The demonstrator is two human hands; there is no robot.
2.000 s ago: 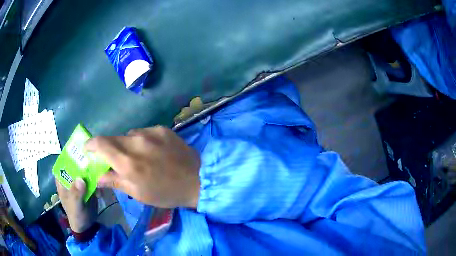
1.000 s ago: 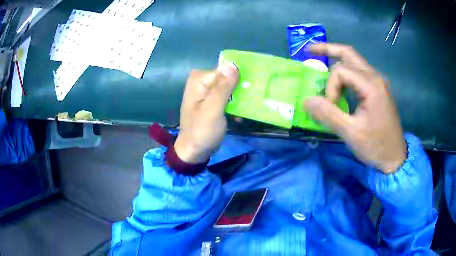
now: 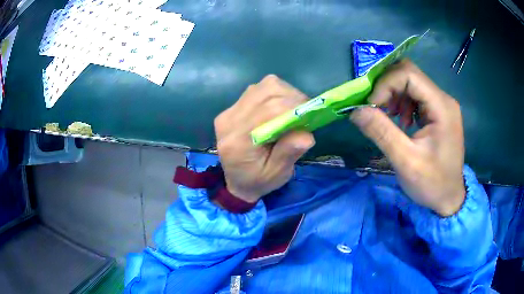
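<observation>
A bright lime green packet point(image 3: 322, 109) is held above the bench edge, turned nearly edge-on, with a dark-lettered mark on its side and a flap standing open at its right end. My left hand point(image 3: 261, 135) grips its left end between thumb and fingers; a maroon band is on that wrist. My right hand point(image 3: 416, 126) is at the packet's open right end, thumb and curled fingers close to the opening. A small thin piece shows at the right thumb tip; I cannot tell what it is. Whether the right fingers pinch the flap is partly hidden.
A blue tissue pack point(image 3: 369, 54) lies on the dark green mat point(image 3: 253, 34), partly behind the packet. Tweezers point(image 3: 463, 53) lie at the right. White sheets with rows of marks point(image 3: 123, 37) are piled at the left. A badge point(image 3: 278, 238) hangs on the blue smock.
The view has swung from the left side to the bench front. The green packet has turned from face-on to nearly edge-on, its flap now raised. My right thumb has come to its opening.
</observation>
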